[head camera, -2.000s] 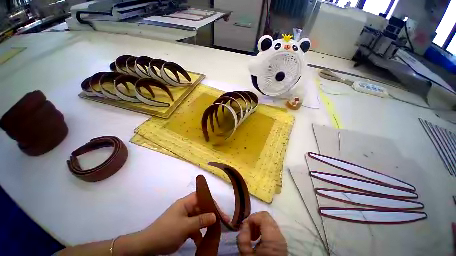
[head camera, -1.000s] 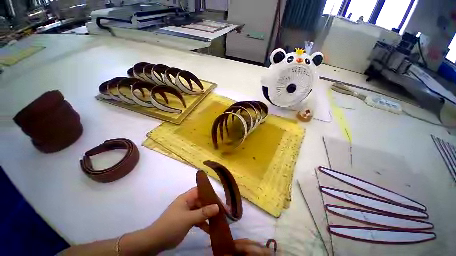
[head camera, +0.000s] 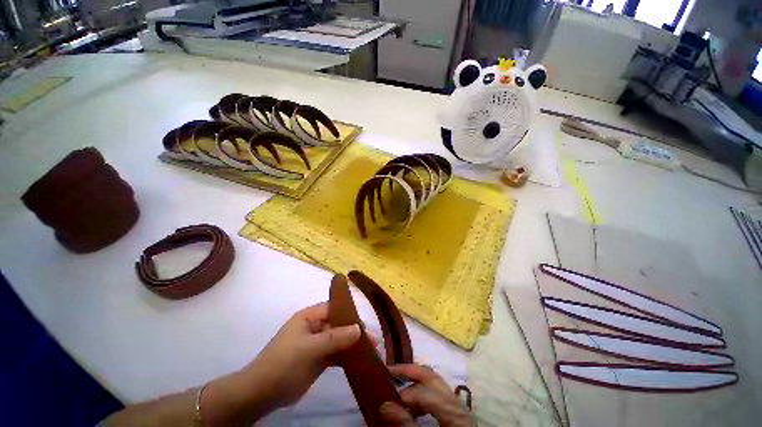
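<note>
A brown C-shaped headband (head camera: 386, 315) stands curved in front of me at the lower middle. A brown strip (head camera: 361, 367) with a tapered tip lies along its near side. My left hand (head camera: 292, 354) grips the strip near its upper end, thumb on its face. My right hand (head camera: 428, 399) has its fingers closed around the lower part of the strip and headband, near the bottom edge. A small dark loop (head camera: 463, 395) shows beside the right hand. The lower ends are hidden by the hand and the picture's edge.
Nested brown headbands (head camera: 185, 263) lie left, beside a dark brown stack (head camera: 81, 200). Standing bases (head camera: 403, 196) sit on yellow boards (head camera: 468, 288). A panda fan (head camera: 491, 117) stands behind. Pale pointed ovals (head camera: 643, 335) lie on grey card (head camera: 614, 250) at right.
My right hand has moved up from the bottom edge, and its fingers now close on the lower part of the strip and headband. My left hand keeps its hold.
</note>
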